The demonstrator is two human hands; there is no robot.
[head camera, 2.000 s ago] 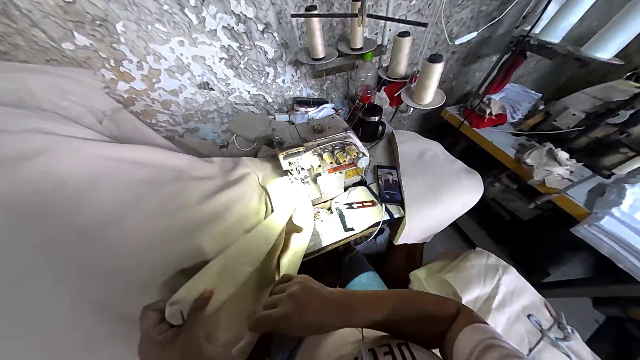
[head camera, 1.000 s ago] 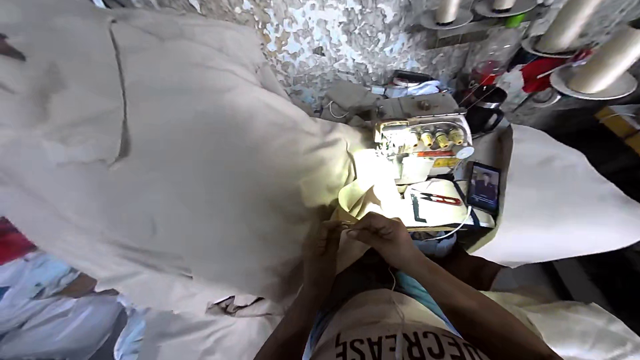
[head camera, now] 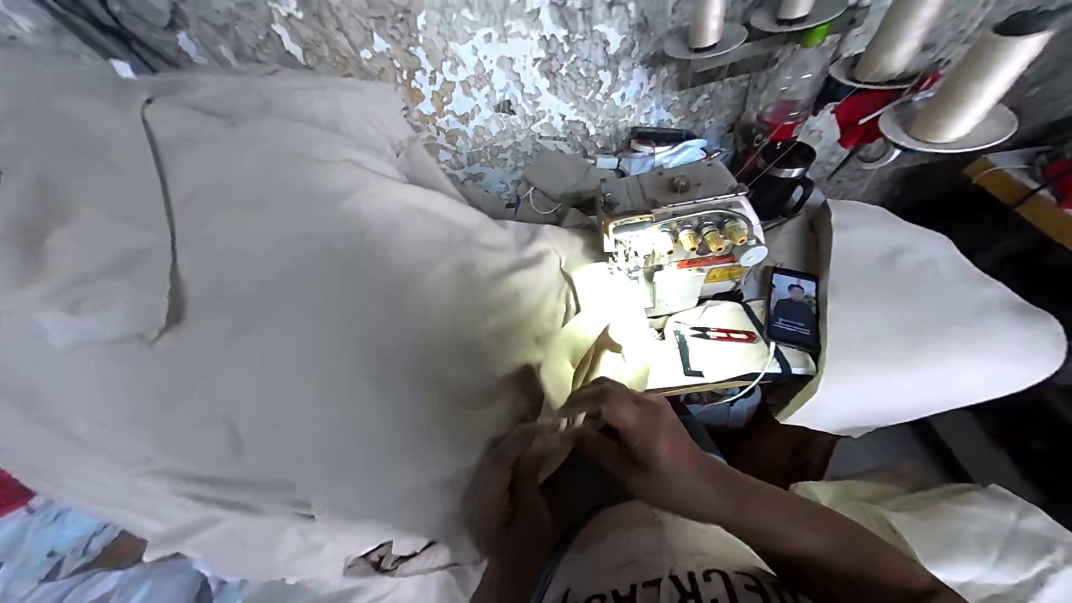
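A large beige fabric piece [head camera: 360, 276] spreads over the left half of the view and runs up to the lit needle area of an overlock sewing machine [head camera: 682, 243]. My left hand [head camera: 511, 486] pinches the fabric's edge in front of the machine, its fingers partly in shadow. Close beside it, my right hand [head camera: 628, 427] grips the same edge between thumb and fingers, just below the lit folds. Red thread snips [head camera: 725, 335] lie on the white cloth-covered table to the right, beside a dark L-shaped mark or piece [head camera: 688, 353].
A phone [head camera: 793, 308] lies right of the snips, with a white cable near it. Behind are a black mug [head camera: 780, 180], a bottle [head camera: 791, 88] and thread cones [head camera: 980, 75] on a stand. Another beige fabric panel [head camera: 938, 318] hangs at the right. A rough wall stands behind.
My hands have come together at the fabric edge; two seconds ago they were farther apart, the left one lower on the cloth. The view has shifted left.
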